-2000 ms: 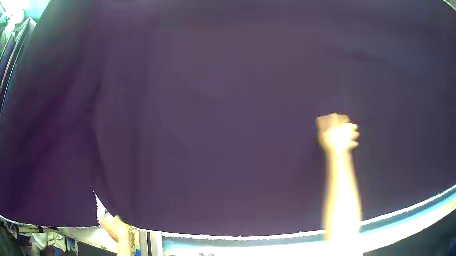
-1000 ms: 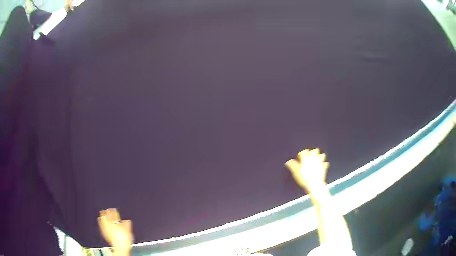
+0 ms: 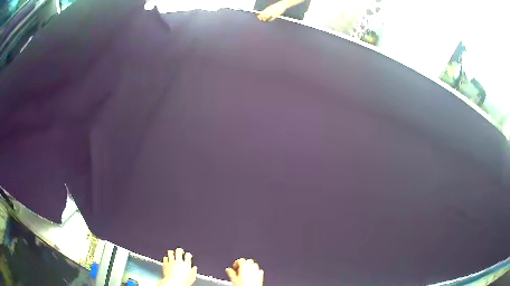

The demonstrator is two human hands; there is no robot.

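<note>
Dark purple fabric (image 3: 302,151) covers most of the view, with folds and ripples at the left. Its pale selvedge (image 3: 142,256) runs along the near table side. My left hand (image 3: 179,268) lies at this near edge, fingers spread and pointing away, holding nothing that I can see. My right hand (image 3: 246,272) is just to its right on the fabric near the edge, fingers partly curled; whether it grips cloth cannot be told. Both wrists are cut off by the bottom edge of the picture.
A person's hand (image 3: 271,12) touches the far fabric edge. A white torn-looking corner (image 3: 69,206) shows at near left. The table edge strip (image 3: 45,228) has metal bars (image 3: 112,265) and blue parts beside it. The floor at lower left is dark and littered.
My right hand has moved left and down, close to my left hand, which has moved right to the near edge. The view has turned, and the far edge and a person's hand now show.
</note>
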